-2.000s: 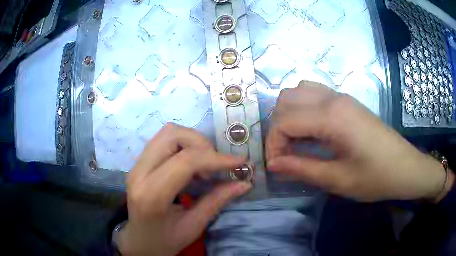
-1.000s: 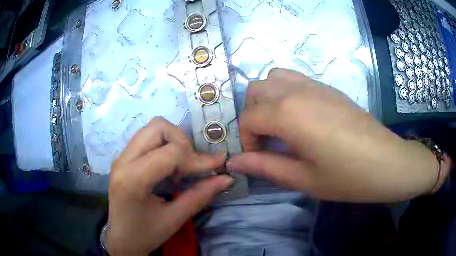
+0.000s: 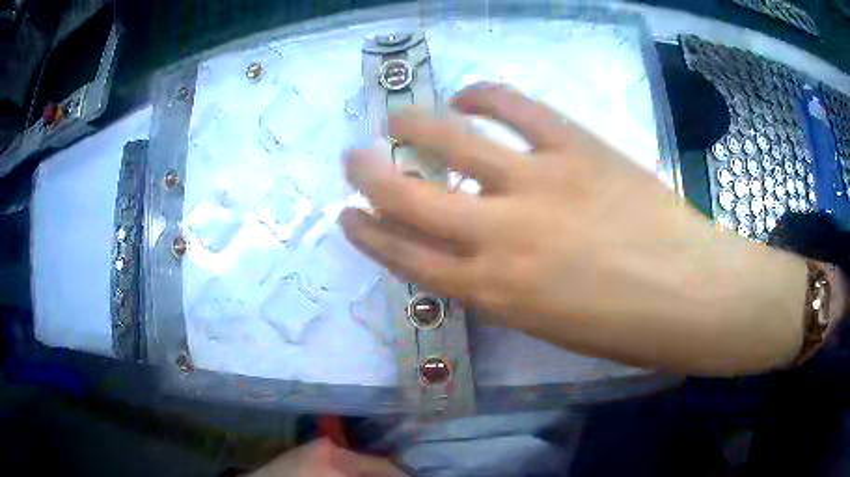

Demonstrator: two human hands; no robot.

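A long grey metal strip fixture (image 3: pixel 440 340) with round metal-rimmed discs (image 3: pixel 426 311) lies across a clear plastic blister tray (image 3: pixel 303 388). My right hand (image 3: pixel 559 228) is over the middle of the strip, fingers spread and slightly blurred, covering some of its seats. No held part shows in it; its palm side is hidden. My left hand (image 3: pixel 326 462) is at the bottom edge, largely cut off, beside something red; whether it holds it is not clear.
Small discs (image 3: pixel 180 246) sit along the tray's left side. Another strip (image 3: pixel 130 242) lies on a white sheet (image 3: pixel 75 238) at left. A silver multi-cavity plate (image 3: pixel 760 140) with a blue piece and a dark round object (image 3: pixel 697 104) are at right.
My left hand has left the strip and dropped to the bottom edge. My right hand has moved up from the strip's near end and spread its fingers. The whole near end now shows.
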